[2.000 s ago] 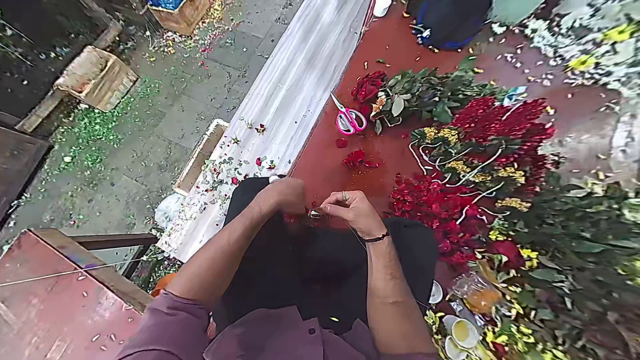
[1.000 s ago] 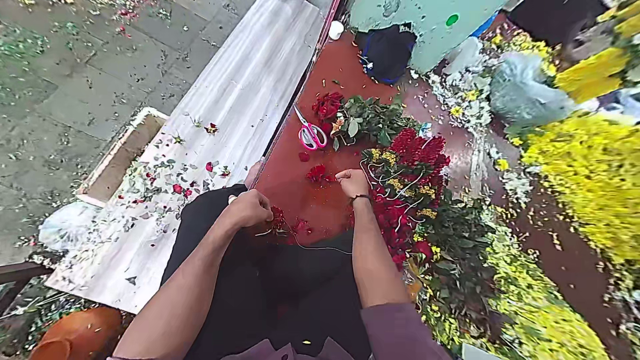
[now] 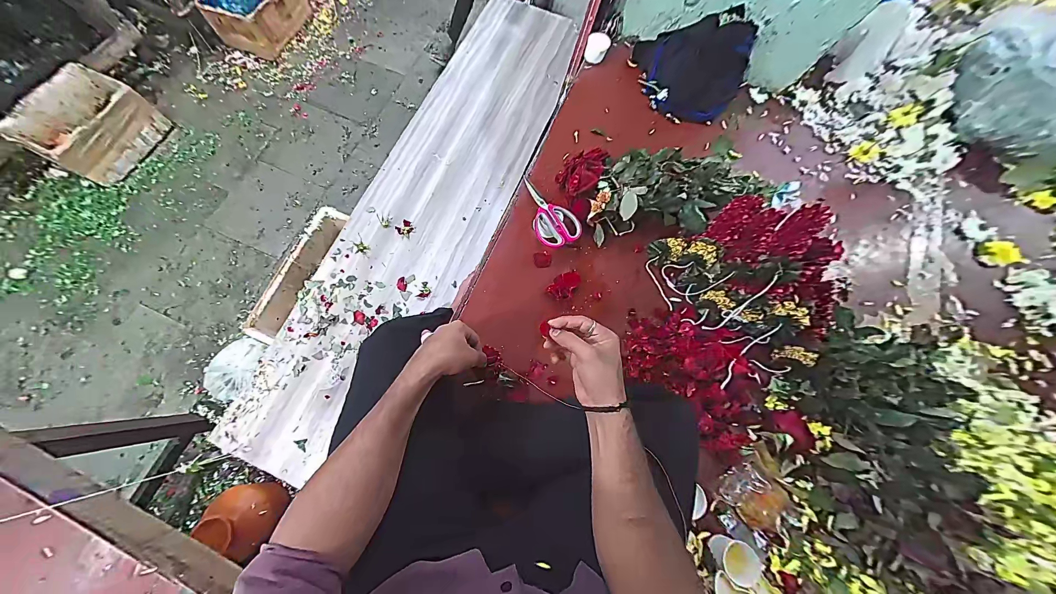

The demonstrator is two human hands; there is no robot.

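My left hand (image 3: 450, 348) is closed above my lap, with a thin thread running from it towards my right wrist and small red petals at its fingertips. My right hand (image 3: 587, 355) pinches a small red petal (image 3: 545, 329) between thumb and fingers. On the red surface beyond lie a loose red flower (image 3: 564, 285) and pink-handled scissors (image 3: 554, 224), blades pointing away. Red roses (image 3: 582, 172) with leafy stems rest right of the scissors. Garlands of red flowers (image 3: 771, 235) with white strings (image 3: 726, 309) lie to the right of my right hand.
A white plank (image 3: 462, 140) strewn with petals and leaves runs along the left. Green foliage (image 3: 874, 404), yellow flowers (image 3: 1006, 487) and small cups (image 3: 741, 563) lie at right. A dark cloth bag (image 3: 697, 66) sits at the far end. An orange pot (image 3: 243, 520) stands lower left.
My hands were close together two seconds ago and were wider apart one second ago. Now my right hand is nearer my left again, holding a red petal. The scissors have stayed in place.
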